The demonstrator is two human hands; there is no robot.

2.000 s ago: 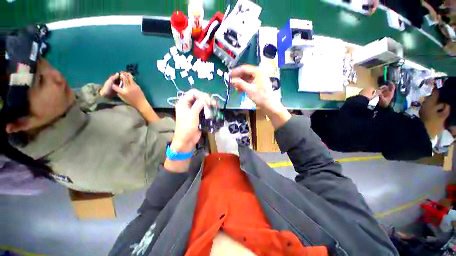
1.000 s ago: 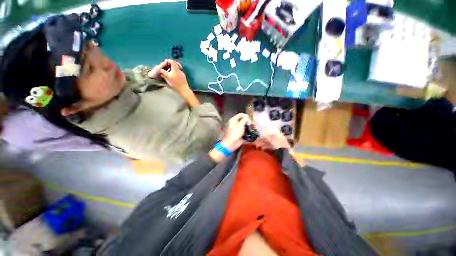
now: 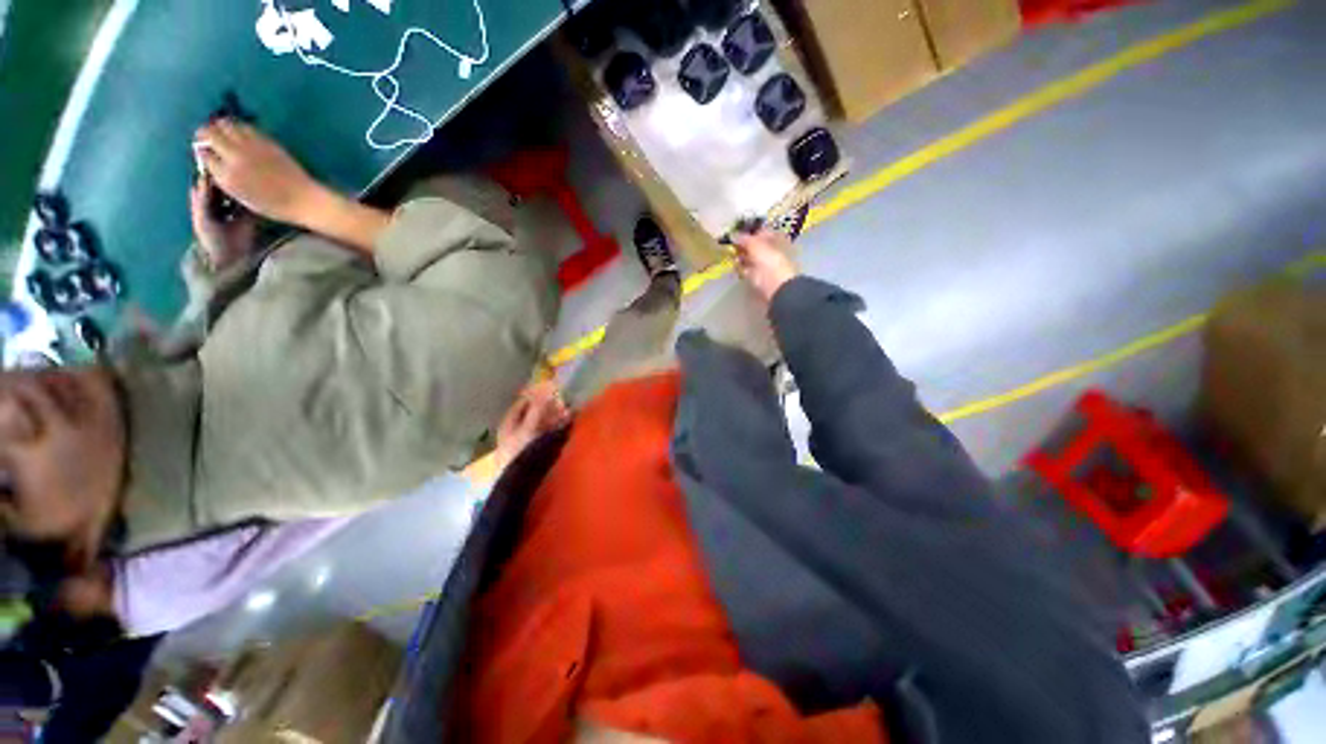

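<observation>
The open carton (image 3: pixel 713 157) has a white lining and several black rounded-square housings (image 3: pixel 781 102); it stands below bench level at the top centre. My right hand (image 3: pixel 765 262) is at the carton's near edge. A small dark thing shows at its fingertips, but I cannot tell whether the hand grips it or the carton edge. My left hand (image 3: pixel 532 419) is low beside my orange top, blurred and partly hidden; I cannot tell whether it holds anything.
A seated person (image 3: pixel 349 334) on the left works at the green bench (image 3: pixel 160 160). A white wire (image 3: pixel 390 90) and black units (image 3: pixel 70 262) lie on it. A red stool (image 3: pixel 1134 472) stands at the right, another (image 3: pixel 560 218) near the bench. Closed cartons (image 3: pixel 870 55) stand beside the open one.
The view has swung right and down toward the aisle. My right hand has reached out to the carton's near edge. My left hand has dropped to my side; the black housing it held is no longer visible there.
</observation>
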